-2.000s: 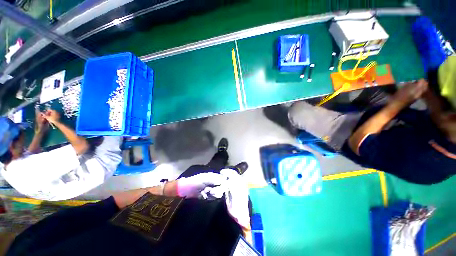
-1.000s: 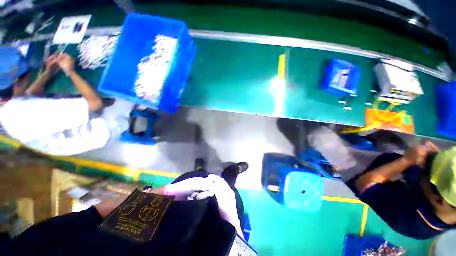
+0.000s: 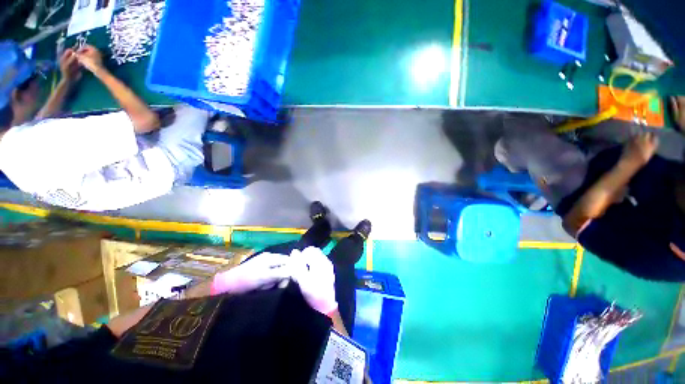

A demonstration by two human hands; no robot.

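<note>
My left hand [image 3: 254, 273], in a thin white glove with a pinkish cuff, is in front of my body at the lower middle. My right hand [image 3: 315, 279], also in a white glove, touches it. The hands are together, one over the other. Their fingers are small and blurred, and I cannot tell whether anything is between them. No part shows in them.
A green bench [image 3: 368, 52] crosses the top, with a large blue tote [image 3: 184, 45] of white sticks. Seated workers are left and right. A blue stool [image 3: 487, 231], blue bins [image 3: 552, 330] on the floor and cartons [image 3: 113, 274] stand around me.
The view has shifted, so the bench sits higher and cartons and a blue bin beside my legs show more. My hands stay together. The right worker's hands have moved apart.
</note>
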